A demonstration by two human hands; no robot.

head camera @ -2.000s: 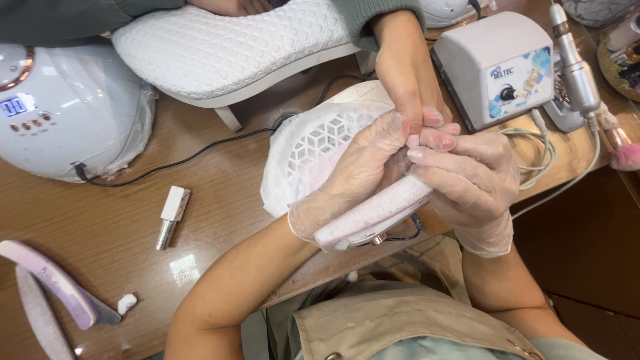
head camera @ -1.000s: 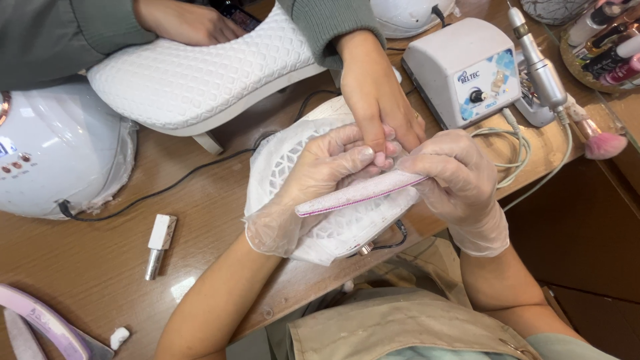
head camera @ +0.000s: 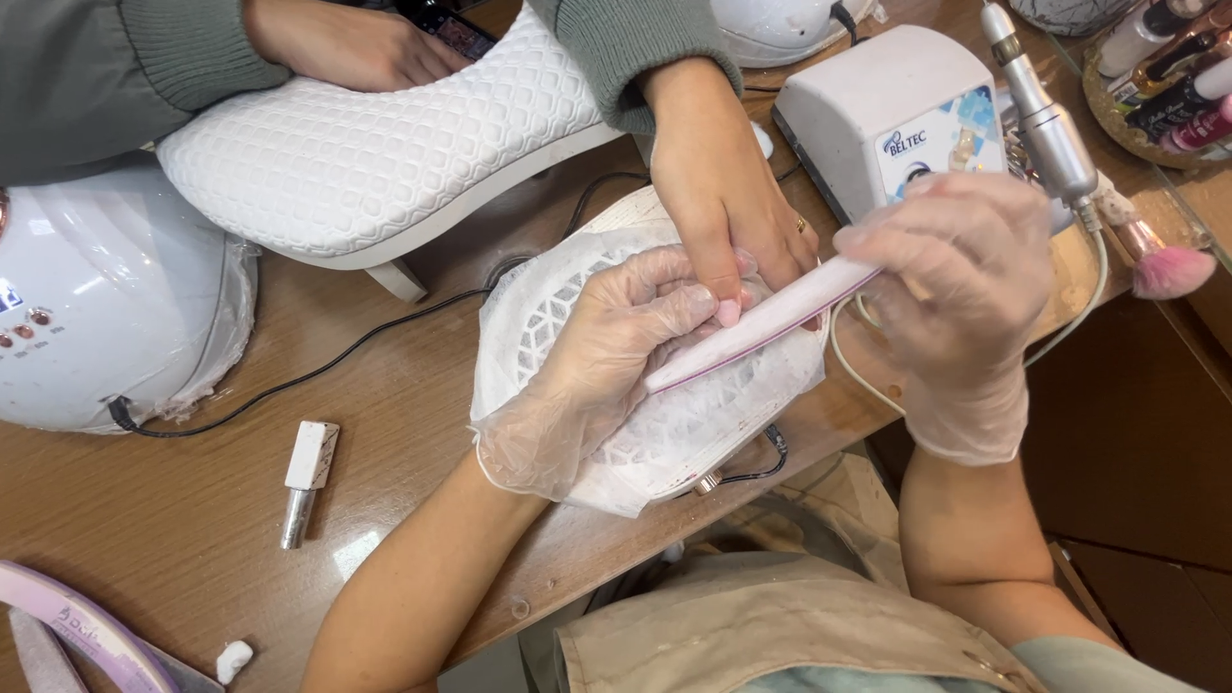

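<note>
My left hand (head camera: 635,332), in a clear glove, holds the fingers of another person's hand (head camera: 717,183); its thumb lies beside that person's thumb. My gloved right hand (head camera: 953,279) is closed around one end of a pink-edged nail file (head camera: 760,327). The file slants down to the left, its face beside the person's thumbnail (head camera: 729,311); whether they touch I cannot tell. Beneath the hands is a nail dust collector with a patterned grille (head camera: 549,332), partly covered by thin white cloth (head camera: 616,486).
A white quilted hand rest (head camera: 385,164) stands beyond, a nail lamp (head camera: 115,298) left. A Beltec drill unit (head camera: 895,115), its handpiece (head camera: 1049,135), a pink brush (head camera: 1169,269) and a tray of bottles (head camera: 1107,115) are right. Nearer left lie a bottle (head camera: 311,457), curved files (head camera: 87,626) and white cotton (head camera: 233,661).
The file, held flat side up along my left hand before, now slants across near the person's thumb. My right hand has moved away from the left. The person's hand is turned more palm down.
</note>
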